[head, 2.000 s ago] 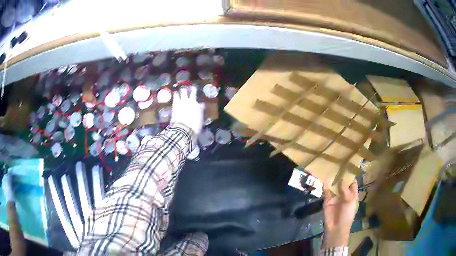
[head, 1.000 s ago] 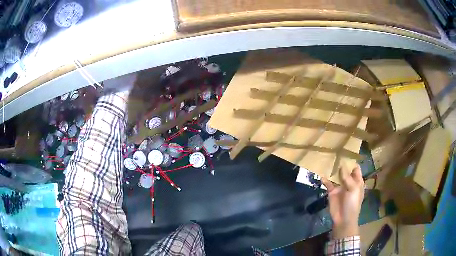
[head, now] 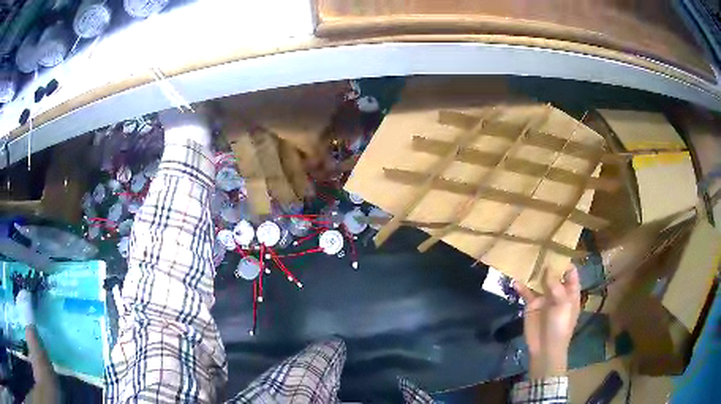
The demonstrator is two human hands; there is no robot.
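My right hand [head: 551, 316], bare, grips the lower corner of a flat brown cardboard layer pad [head: 371, 177]. A slotted grid of carton dividers [head: 474, 189] lies across the pad. My left hand [head: 186, 126], in a white glove, is blurred at the shelf's lower edge, beside a brown cardboard carton [head: 273, 118] with loose flaps; its fingers are hard to see, so I cannot tell if it holds the carton. Silver-grey discs [head: 269, 233] with red lead wires lie on the dark bench around and below the carton, and more lie left of my sleeve.
A white-edged shelf [head: 443, 61] crosses above the bench. Open cartons with yellow tape [head: 660, 160] stand at the right. A black-and-white rectangle [head: 498, 284] lies beside my right hand. Another person's hand [head: 25, 312] is over a light-blue mat [head: 75, 316] at the left.
My left hand has moved left from the middle of the discs to the shelf edge. A carton now shows beside it, and several discs lie nearer the front. My right hand still holds the pad.
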